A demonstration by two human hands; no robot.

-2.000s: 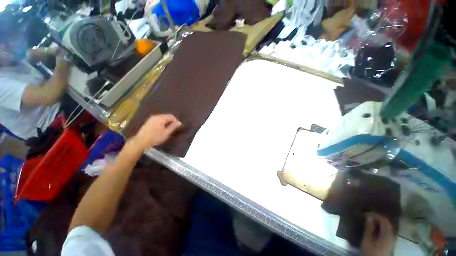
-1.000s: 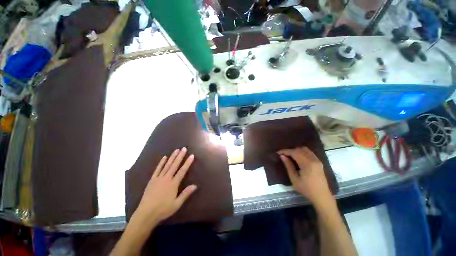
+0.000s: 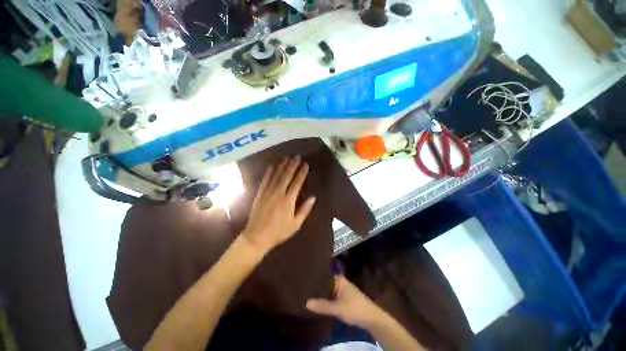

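A dark brown fabric panel (image 3: 171, 253) lies under the white and blue sewing machine head (image 3: 233, 140) and hangs over the table's front edge. The bright lamp spot hides the needle and the seam area. More brown cloth (image 3: 336, 182) lies under the machine arm at the right, its pointed end near the edge. My left hand (image 3: 274, 212) lies flat on the cloth right of the needle, fingers slightly spread. My right hand (image 3: 346, 305) is below the table edge with its thumb over the panel's right edge; its other fingers are partly hidden.
Red-handled scissors (image 3: 444, 154) and an orange object (image 3: 371, 147) lie right of the cloth. White cord (image 3: 504, 103) is coiled at the table's right end. A blue crate (image 3: 549, 226) stands below right. A brown panel (image 3: 27, 233) lies at far left. A green cone (image 3: 44, 96) overhangs the head.
The view has shifted right. My left hand has moved from the panel left of the needle to cloth right of it. My right hand has moved from the small pieces down to the panel's edge.
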